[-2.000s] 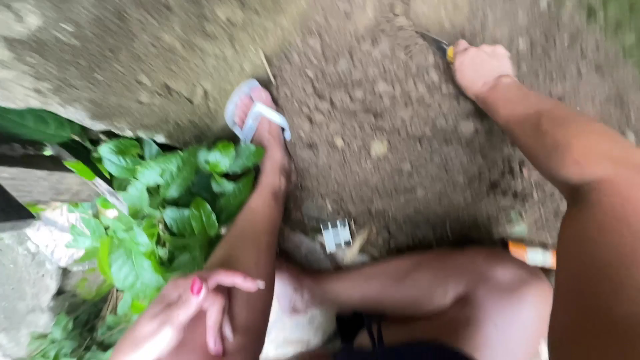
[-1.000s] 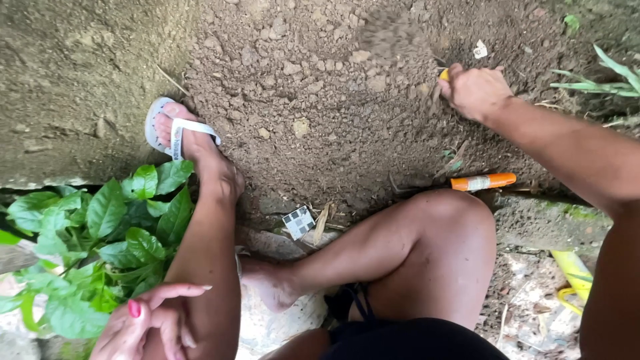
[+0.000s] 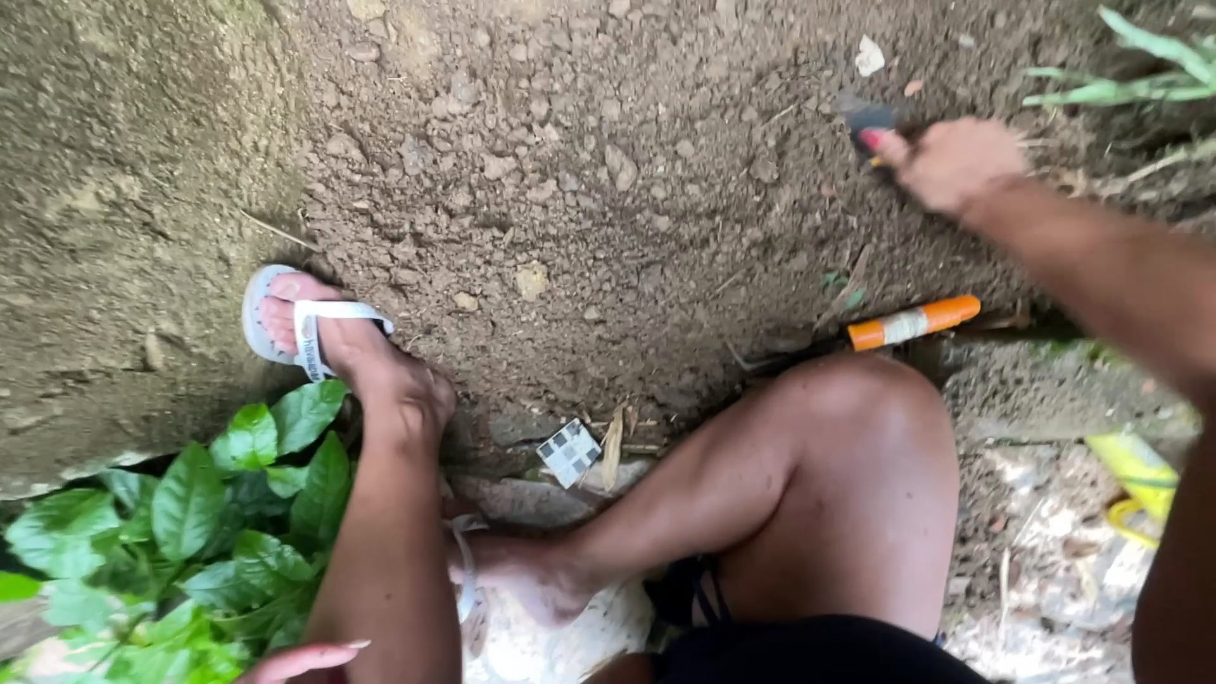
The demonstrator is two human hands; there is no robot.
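Note:
My right hand (image 3: pixel 964 163) is at the upper right, closed around a small tool. A dark, blurred blade (image 3: pixel 869 123) and a bit of yellow show beside my thumb, low over loose brown soil (image 3: pixel 570 190); the exact kind of tool cannot be told. Part of my left hand (image 3: pixel 309 657) shows at the bottom edge, by my lower leg, with one finger extended; its other fingers are cut off by the frame, and nothing is visible in it. An orange tube-like object (image 3: pixel 914 323) with a pale band lies on the soil beyond my bent knee.
A leafy green plant (image 3: pixel 190 513) grows at the lower left beside my leg. A checkered black-and-white piece (image 3: pixel 569 452) lies near my feet. A stone slab (image 3: pixel 142 237) borders the soil on the left. Grass blades (image 3: pixel 1130 81) and a yellow object (image 3: pixel 1135 475) are at the right.
My right hand has moved right over the soil with the tool still in it. My left hand, seen more fully before, is now mostly out of frame. The view has shifted.

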